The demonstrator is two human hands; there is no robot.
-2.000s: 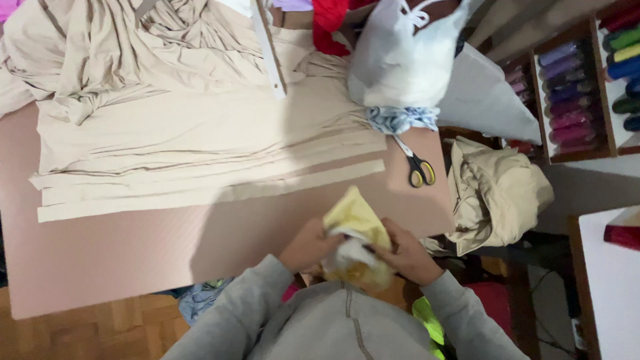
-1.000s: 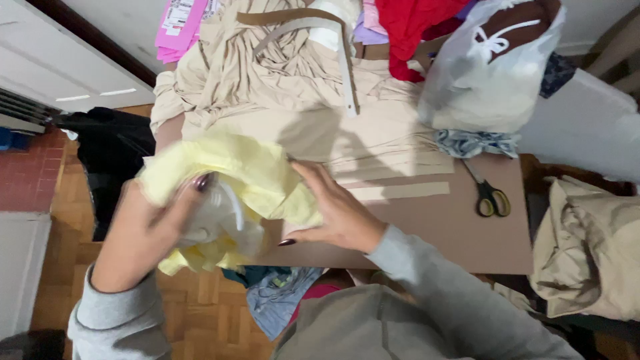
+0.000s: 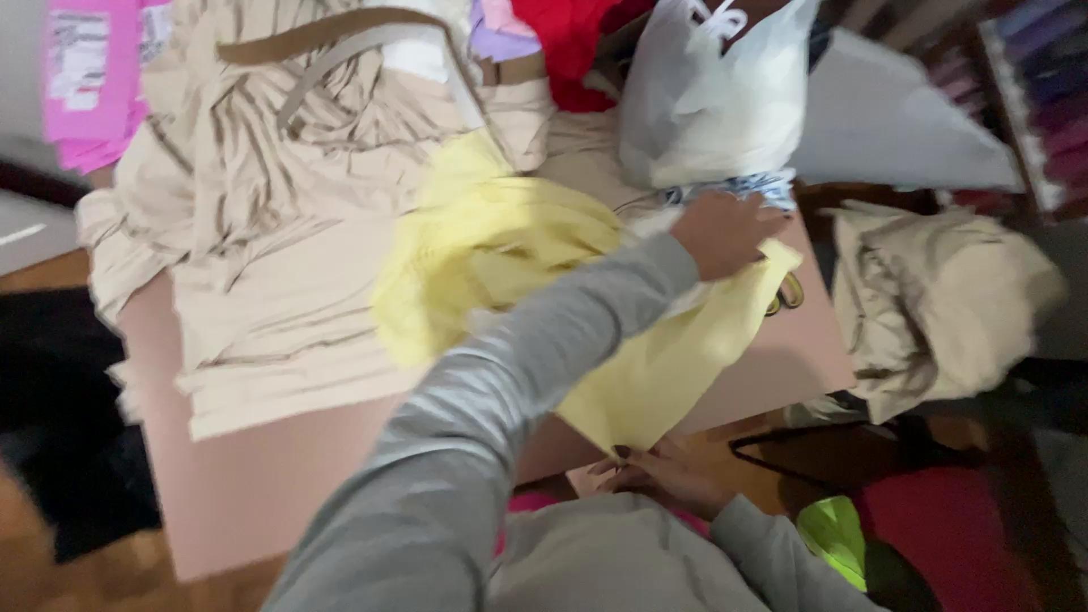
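A yellow cloth garment [image 3: 510, 229] lies spread over the table, partly on the beige fabric [image 3: 272, 246]. My left hand [image 3: 731, 234], its arm crossing the view from the lower left, is at the cloth's upper right side, just below the white plastic bag [image 3: 722, 102]; its fingers are blurred, so its grip is unclear. Near the table's front edge my right hand [image 3: 663, 476] pinches the cloth's lower corner. Scissors with black and yellow handles [image 3: 789, 293] are partly hidden behind the cloth. Something white shows under my left forearm.
The pink table top [image 3: 272, 484] ends close to my body. A brown curved ruler [image 3: 340, 30] rests on the beige fabric, with red cloth [image 3: 569, 51] behind. Beige cloth [image 3: 935, 297] is heaped right of the table, below a rack of thread [image 3: 1054, 93].
The yellow cloth, bunched between both hands earlier, is now spread across the table. My left arm has reached across to the right. My right hand has come down toward the table's front edge.
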